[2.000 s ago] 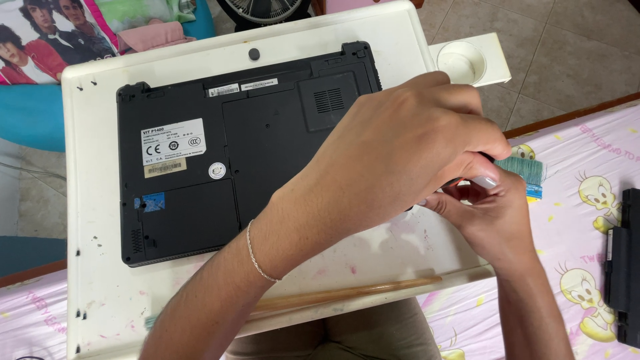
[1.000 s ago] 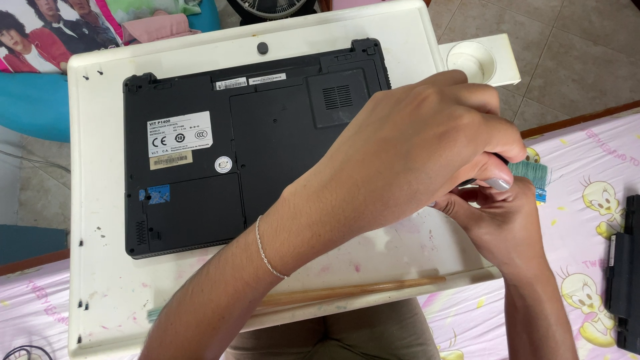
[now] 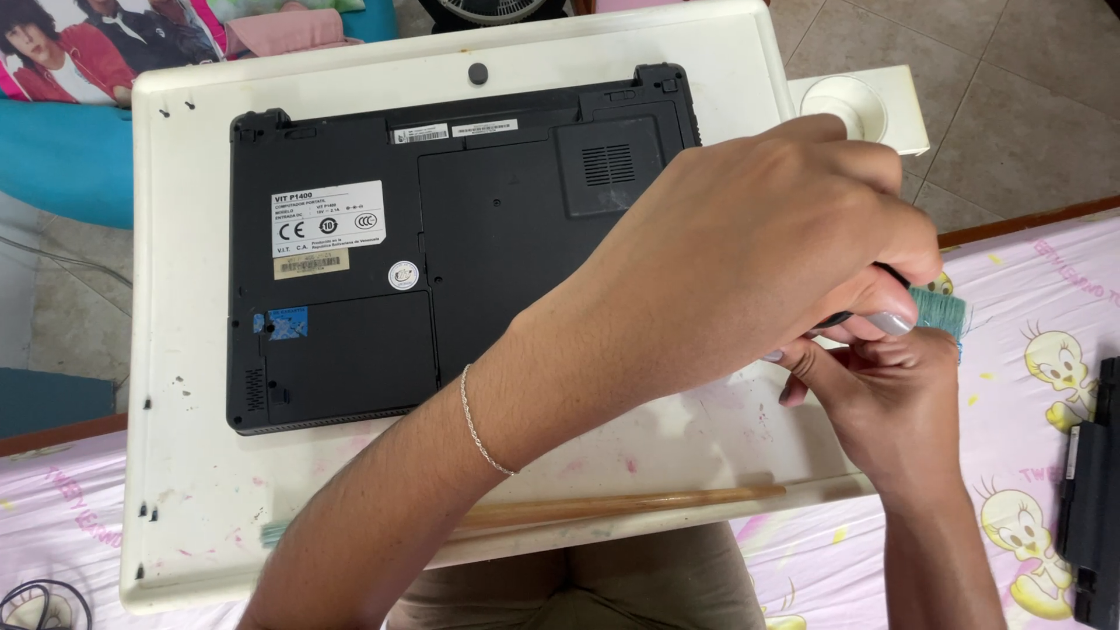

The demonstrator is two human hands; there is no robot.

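Observation:
A black laptop lies with its underside up and its cover panels in place. My left hand, with a thin bracelet at the wrist, reaches across its right side, fingers closed on a small black object that is mostly hidden. Just below and touching it, my right hand is curled round what looks like a brush; green bristles with a blue edge stick out to the right. The handle is hidden by the fingers. Both hands are beyond the tray's right edge.
The laptop rests on a white tray table with a cup holder. Small dark screws stand along its left side. A wooden stick lies at the near edge, a round black piece at the far edge, a black battery pack at right.

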